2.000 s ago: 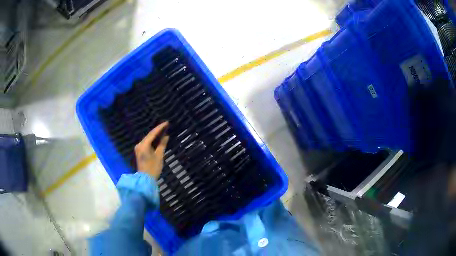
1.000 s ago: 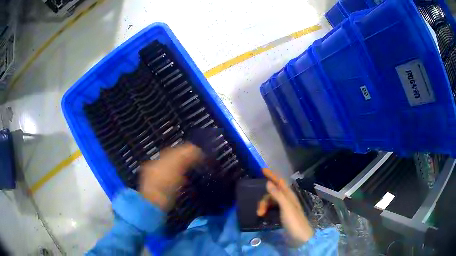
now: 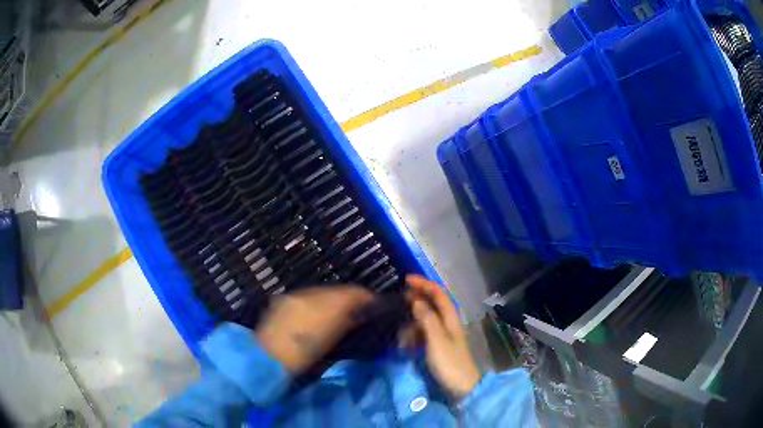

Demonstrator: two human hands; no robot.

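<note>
A blue bin point(image 3: 159, 155) stands in front of me, packed with rows of thin black devices point(image 3: 226, 175) on edge, some glinting white. My left hand point(image 3: 314, 322) is blurred over the bin's near end, its fingers at a dark object. My right hand point(image 3: 442, 334) is at the bin's near right corner, its fingers bent around the dark device point(image 3: 386, 322) between the two hands. The device is blurred and partly covered by the fingers, so I cannot tell if it is one or several.
A tower of blue bins point(image 3: 577, 159) with white labels stands at the right. Below it is a grey-edged rack shelf point(image 3: 669, 380) with a white tag and clear wrapping or cables under it. Another blue bin point(image 3: 10, 259) shows at the left edge. Yellow lines cross the pale floor.
My right hand has come into view at the bin's near end with a dark device. My left hand has moved from mid-bin down toward it, and the hands are now closer together.
</note>
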